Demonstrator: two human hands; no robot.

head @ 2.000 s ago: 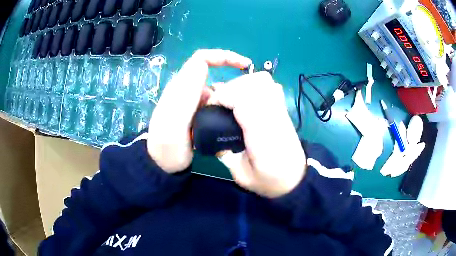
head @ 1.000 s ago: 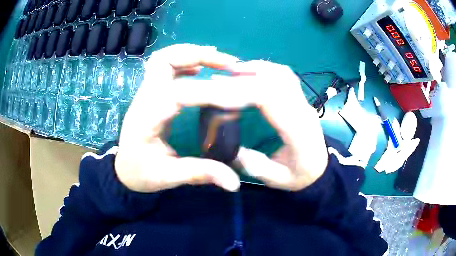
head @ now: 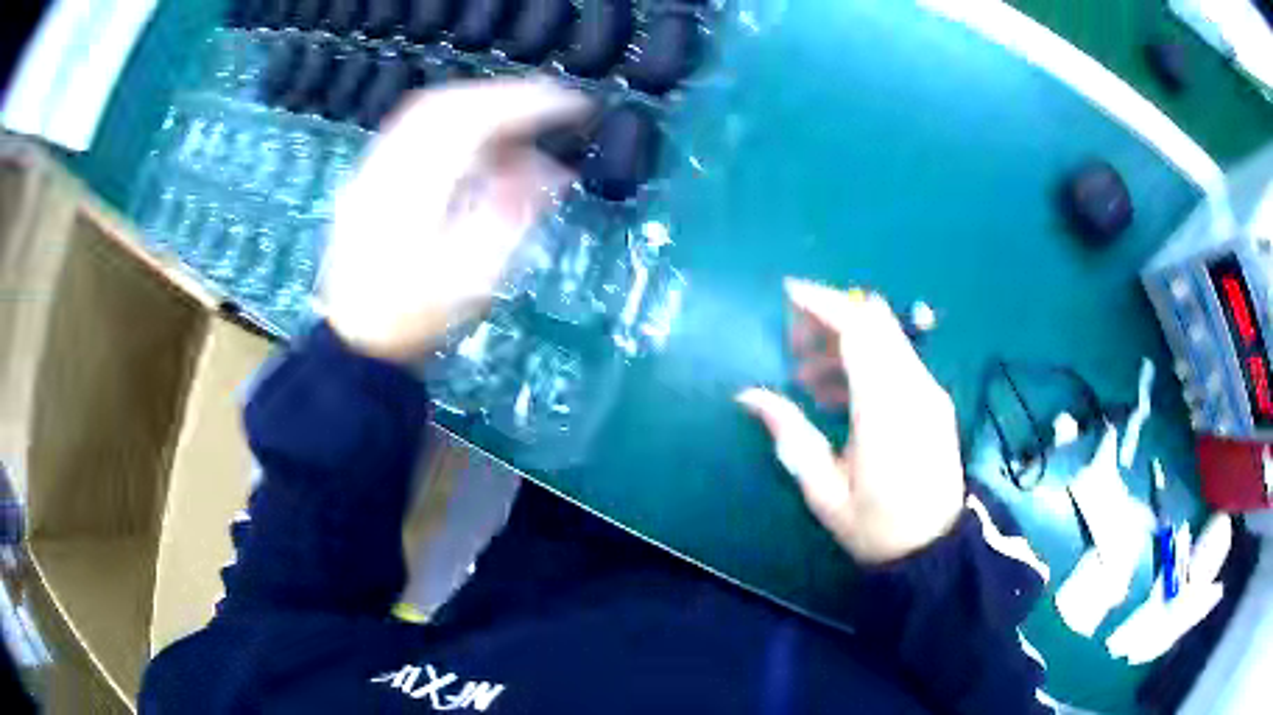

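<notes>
My left hand is blurred over the clear blister tray. Its fingers are beside the black cases in the tray's upper rows; blur hides whether a case is between them. My right hand is over the green mat with thumb and fingers apart, holding nothing visible. A small pale piece, possibly an earbud, lies just beyond its fingers, and a yellowish spot shows at the fingertips. The tray's lower rows show bare pockets.
A single black case lies at the upper right. The power supply and red bin are at the right edge. A black cable, white scraps and a blue pen lie lower right. An open carton is lower left.
The hands have separated from around the black case. My left hand has moved left over the tray; my right hand has opened. The view has shifted left, and the case is no longer between the hands.
</notes>
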